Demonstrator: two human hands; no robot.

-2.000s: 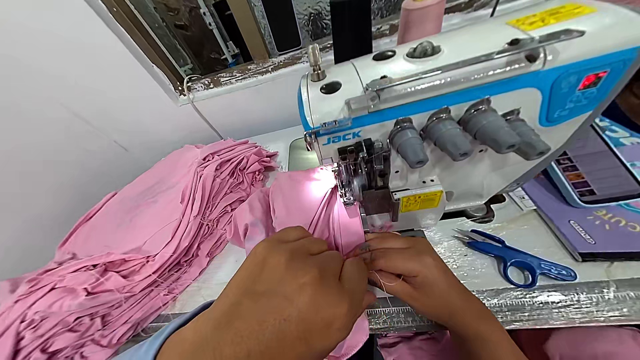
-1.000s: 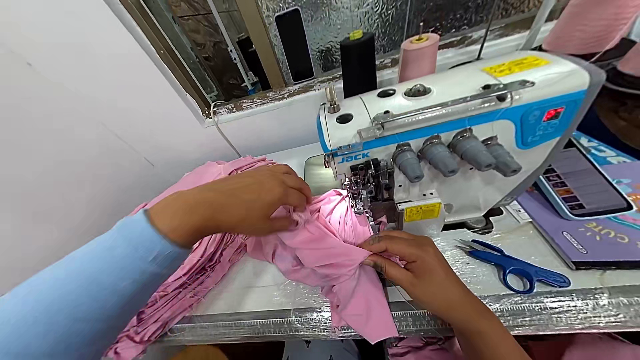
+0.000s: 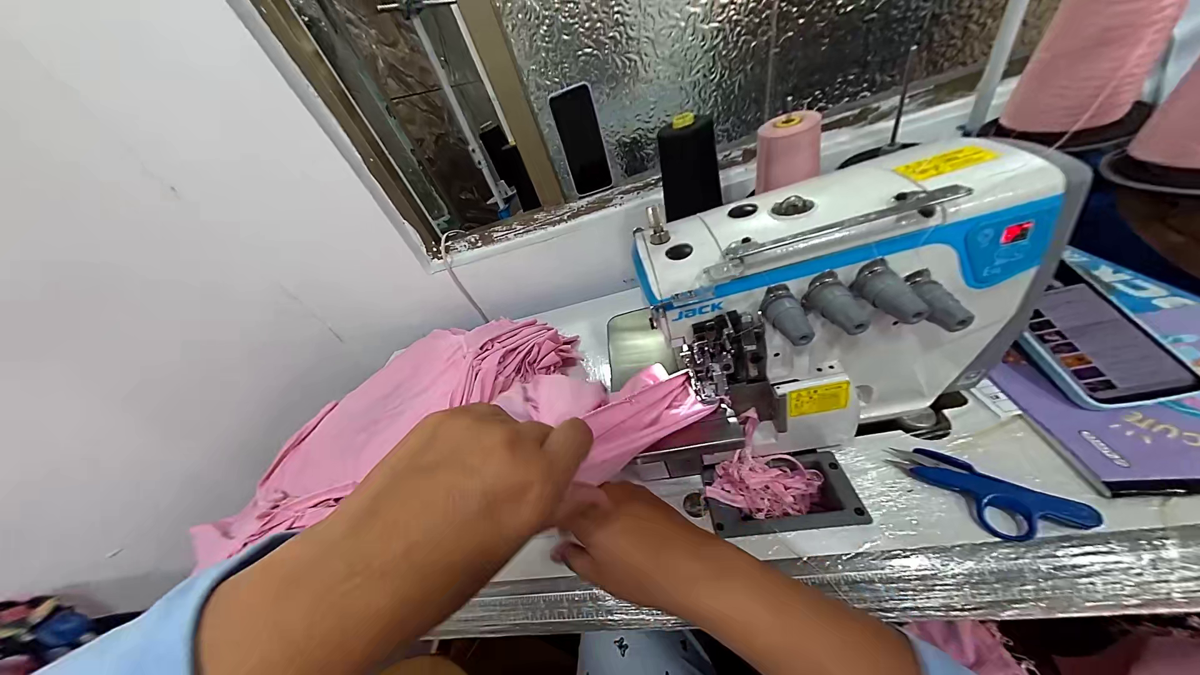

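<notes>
A piece of pink fabric (image 3: 647, 417) runs from the presser foot of a white and blue Jack overlock sewing machine (image 3: 844, 234) toward my hands, left of the needle area. My left hand (image 3: 487, 459) grips this fabric from above, its fingers partly hidden. Just below and touching it, my right hand (image 3: 628, 544) pinches the same fabric near its lower end; that hand is slightly blurred. Behind my left hand lies a stack of pink fabric pieces (image 3: 375, 412). Pink trimmings (image 3: 764, 483) fill a dark-framed opening in front of the machine.
Blue-handled thread snips (image 3: 1003, 492) lie right of the trimmings. Beyond them are a purple notebook (image 3: 1106, 422) and a phone (image 3: 1111, 337). Black (image 3: 689, 169) and pink (image 3: 787, 155) thread cones stand behind the machine. The foil-covered table edge (image 3: 1031, 572) runs along the front.
Both hands have moved left, away from the needle area, and come close together. The fabric, spread in front of the machine a second ago, now stretches leftward. The trimmings have come into sight.
</notes>
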